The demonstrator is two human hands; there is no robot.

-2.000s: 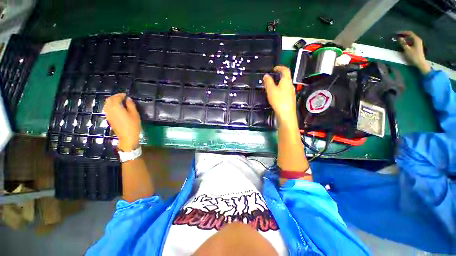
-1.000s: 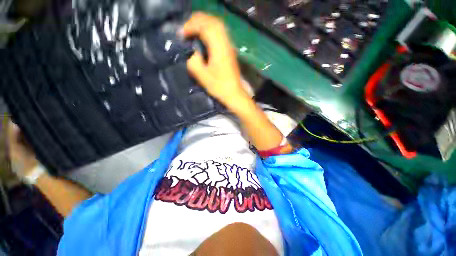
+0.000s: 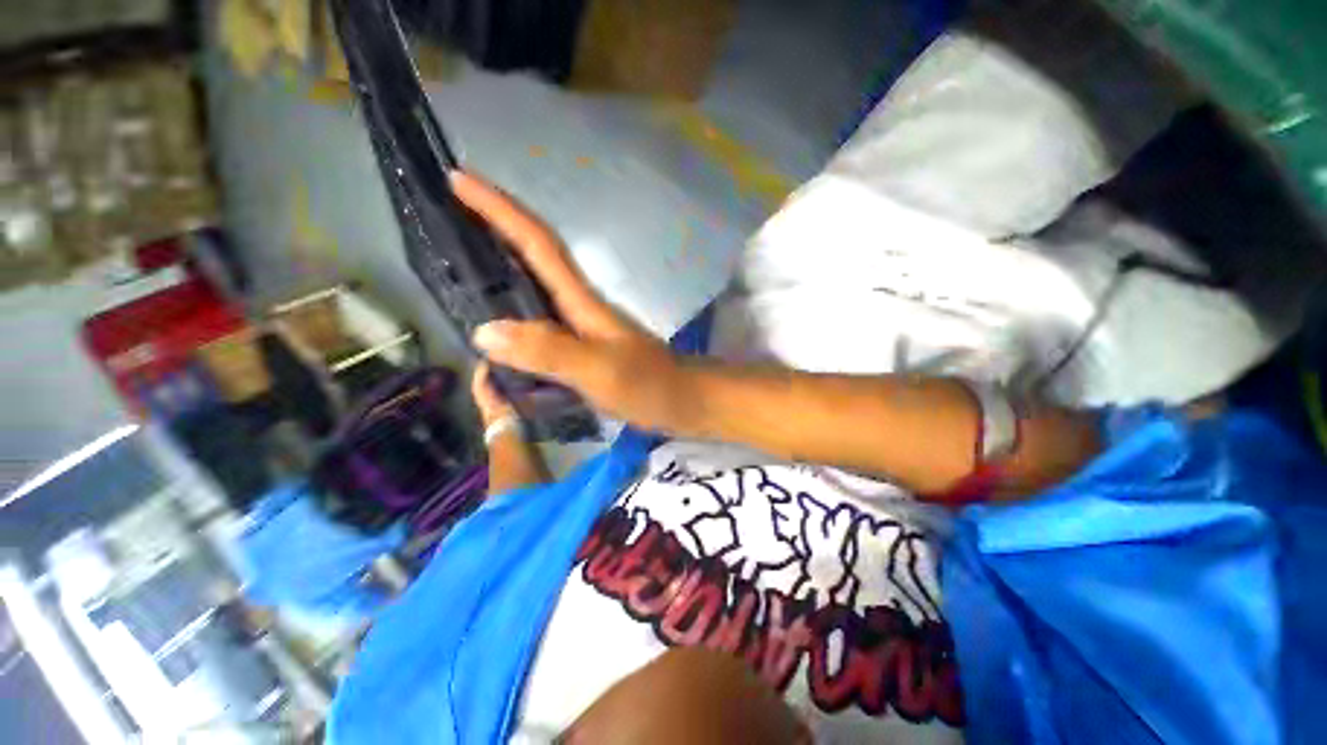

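Observation:
The black blister tray is seen nearly edge-on, tilted upright, in front of my chest at the upper left; its far end reaches the top edge of the picture. My right hand holds its near side, with the fingers spread along the tray. My left hand is mostly hidden behind the tray's lower end; only part of it and the wrist show, so its grip cannot be seen. Whether it is one tray or several together cannot be told.
A corner of the green bench shows at the upper right. A red bin and a box stand on the floor at the left, with a dark and purple bag nearer. Grey floor lies beyond the tray. The picture is blurred.
My view has swung left, away from the bench and the fan. The tray has gone from lying flat to being held up on edge. My right hand now holds its side.

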